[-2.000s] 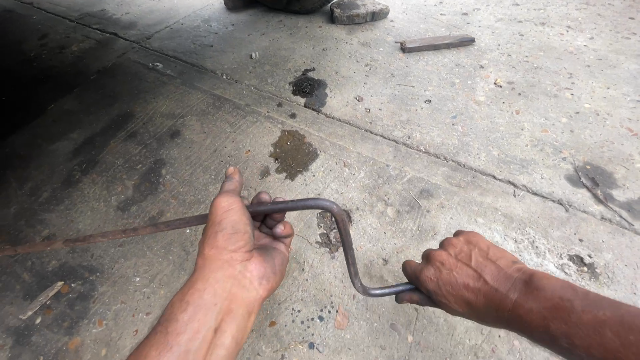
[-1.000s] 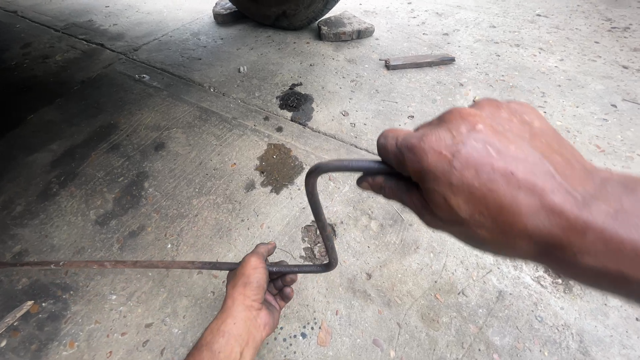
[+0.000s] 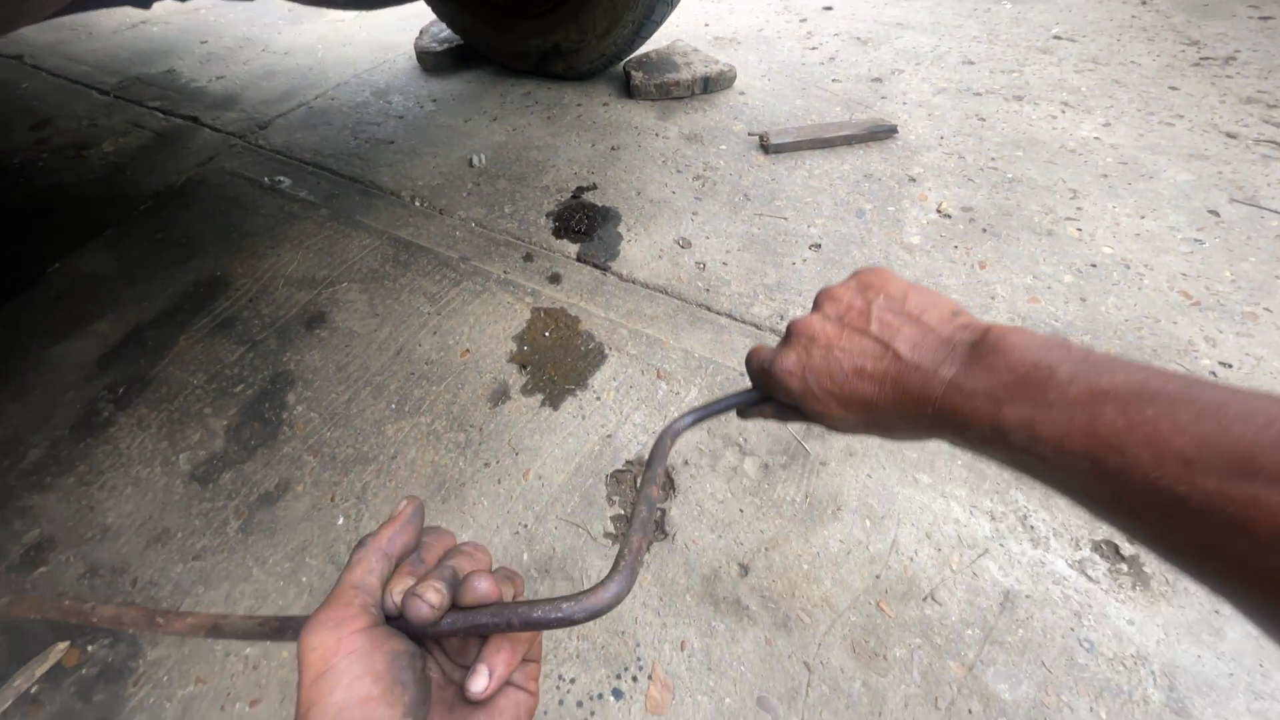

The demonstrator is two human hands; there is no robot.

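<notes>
A dark metal crank handle [image 3: 640,520], a rod bent in two places, runs across the lower part of the head view. My left hand [image 3: 430,620], palm up with its fingers curled around it, holds the straight shaft at the lower left. The rusty shaft goes on past the left edge, where its far end is out of view. My right hand [image 3: 860,360] is closed around the offset grip end, higher and to the right. Smudges darken the fingers of the left hand.
At the top, a vehicle's tire [image 3: 570,35] stands on the concrete floor between a stone block [image 3: 680,70] and another block [image 3: 440,45]. A short wooden bar [image 3: 828,135] lies right of them. Wet stains [image 3: 557,355] mark the floor. A wood sliver [image 3: 30,675] lies lower left.
My right hand has swung the crank's grip end, from low right two seconds ago to high one second ago, and it is lower again now. The left hand stays on the shaft.
</notes>
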